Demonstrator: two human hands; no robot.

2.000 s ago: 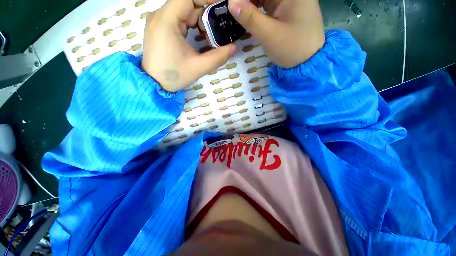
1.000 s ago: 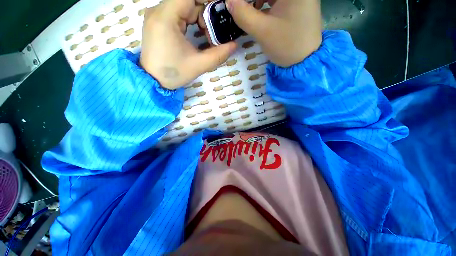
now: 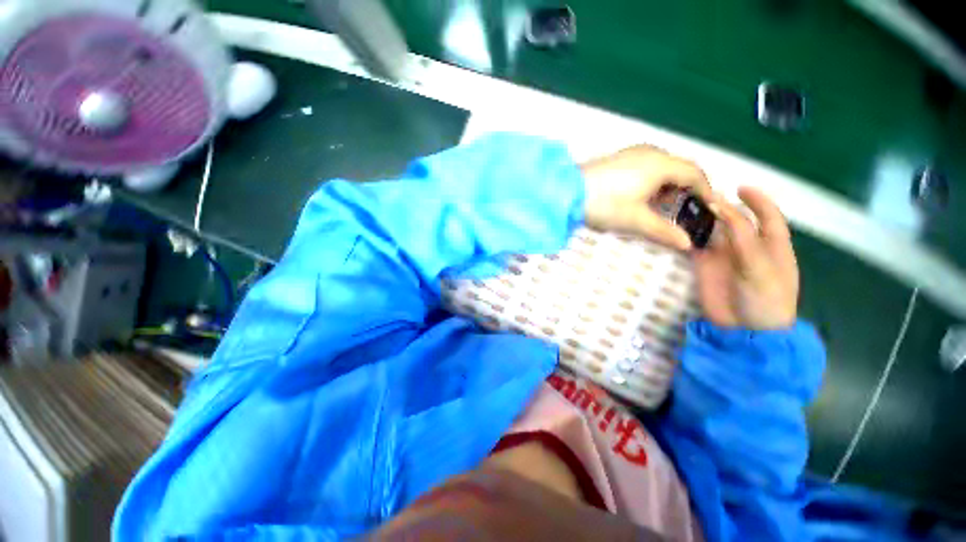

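The smartwatch body (image 3: 695, 220), dark-faced with a small light mark, is held above the far right part of the white parts tray (image 3: 577, 302). My left hand (image 3: 643, 195) grips it between thumb and fingers. My right hand (image 3: 754, 265) is close beside the watch on its right, blurred, with fingers raised and spread. Whether it touches the watch is unclear. The tray shows rows of tan slots, with several darker or shiny ones near its near right edge.
Several waiting watches (image 3: 781, 106) lie apart on the green belt (image 3: 657, 64), beyond the white rail (image 3: 847, 217). A pink-and-white fan (image 3: 106, 106) stands at far left. A grey post (image 3: 365, 37) rises at the top. A brown stack (image 3: 101, 423) is at lower left.
The view has swung left and up, bringing in the fan, the rail and the belt. The right hand's fingers have lifted and spread from the watch face; the left hand still holds the watch.
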